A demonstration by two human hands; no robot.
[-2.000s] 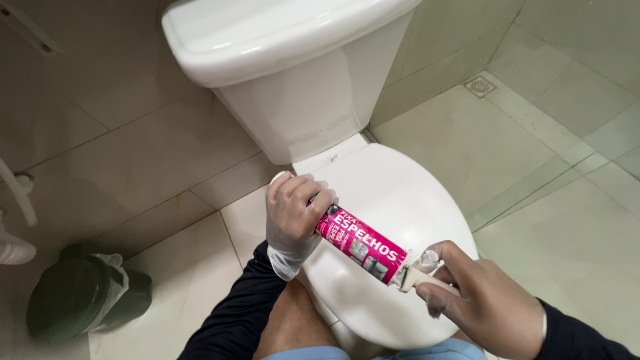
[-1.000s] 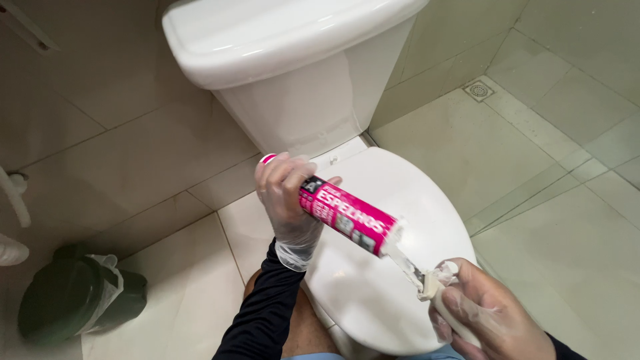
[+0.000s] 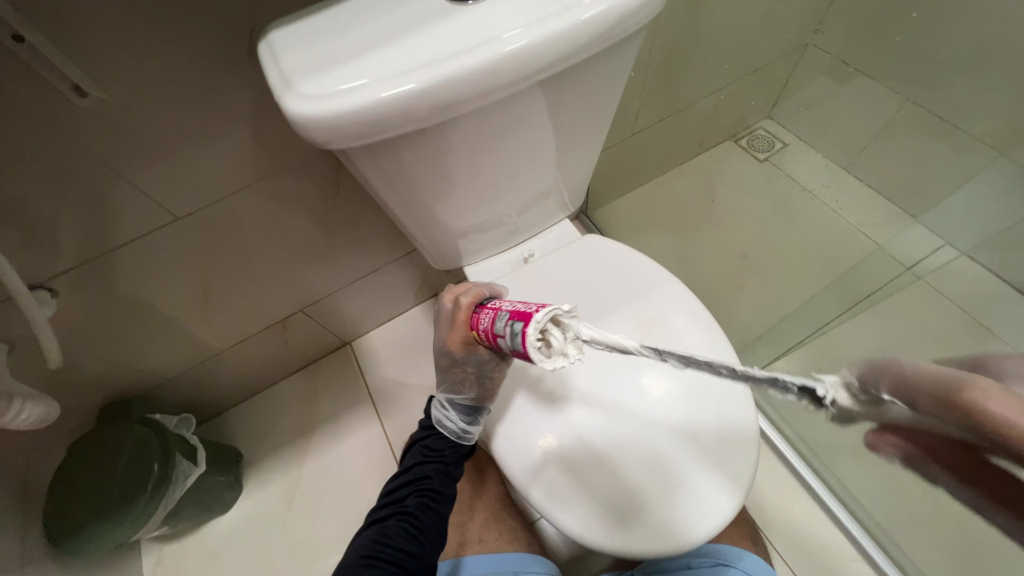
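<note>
My left hand (image 3: 470, 332), in a clear plastic glove, grips a pink sealant tube (image 3: 512, 330) above the closed toilet lid (image 3: 632, 448). The tube's open end faces right and is full of thick white paste. A long, narrow dark tool, like a spatula or blade (image 3: 712, 366), is smeared with the paste; its left tip is at the tube's mouth, joined to it by white paste. My right hand (image 3: 952, 408), gloved and blurred at the right edge, holds the tool's paste-covered end. Its fingertips are partly hidden by blur.
A white toilet cistern (image 3: 496, 160) stands behind the lid. At the lower left is a dark lidded bin (image 3: 112, 480) with a plastic liner. White pipes (image 3: 32, 312) run along the left wall. To the right are a glass shower panel's bottom rail (image 3: 824, 496) and a floor drain (image 3: 761, 143).
My right hand has moved right, away from the tube, with the tool drawn out much farther. The tube's open end now shows more toward the view.
</note>
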